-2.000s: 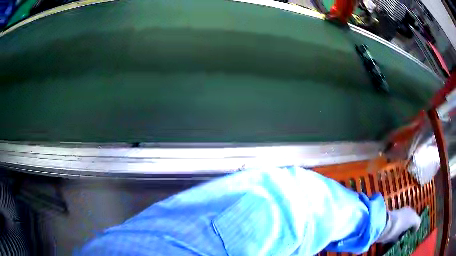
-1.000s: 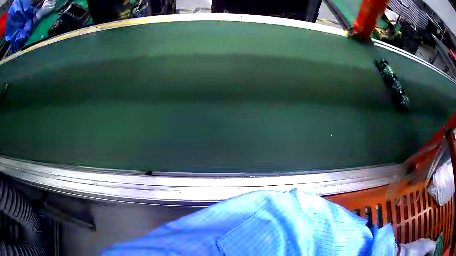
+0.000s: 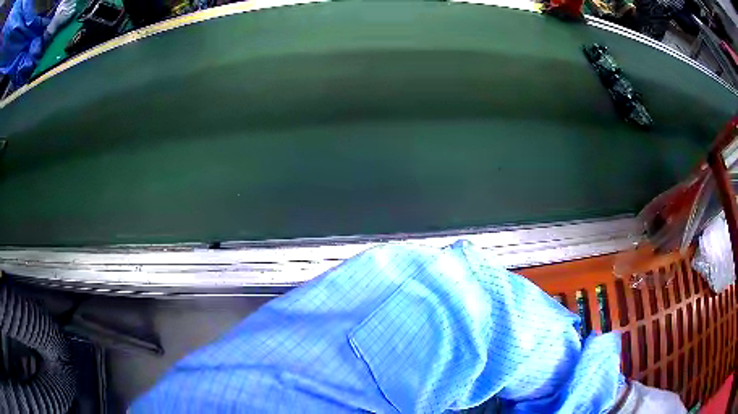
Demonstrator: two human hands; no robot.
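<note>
My left hand (image 3: 654, 400) in a whitish glove is cut off by the bottom edge at the lower right, below my blue sleeve. Its fingers are hidden, so I cannot tell what it holds. My right hand is not in view. The orange-brown slotted tray (image 3: 659, 323) lies beside the sleeve. Small green board pieces (image 3: 601, 307) stand in slots at its left side. A longer dark green circuit board panel (image 3: 618, 86) lies on the green conveyor (image 3: 324, 162) at the upper right.
The conveyor's metal rail (image 3: 162, 271) crosses the view. A white crumpled bundle (image 3: 715, 252) and the clear guard (image 3: 678, 214) are at the right. A ribbed grey hose (image 3: 32, 356) is at the lower left. Another person's blue sleeve (image 3: 23, 40) shows at the upper left.
My left hand sits lower and more cut off than two seconds ago, when green board sections showed by it. The view has shifted, bringing the other person's sleeve into the upper left.
</note>
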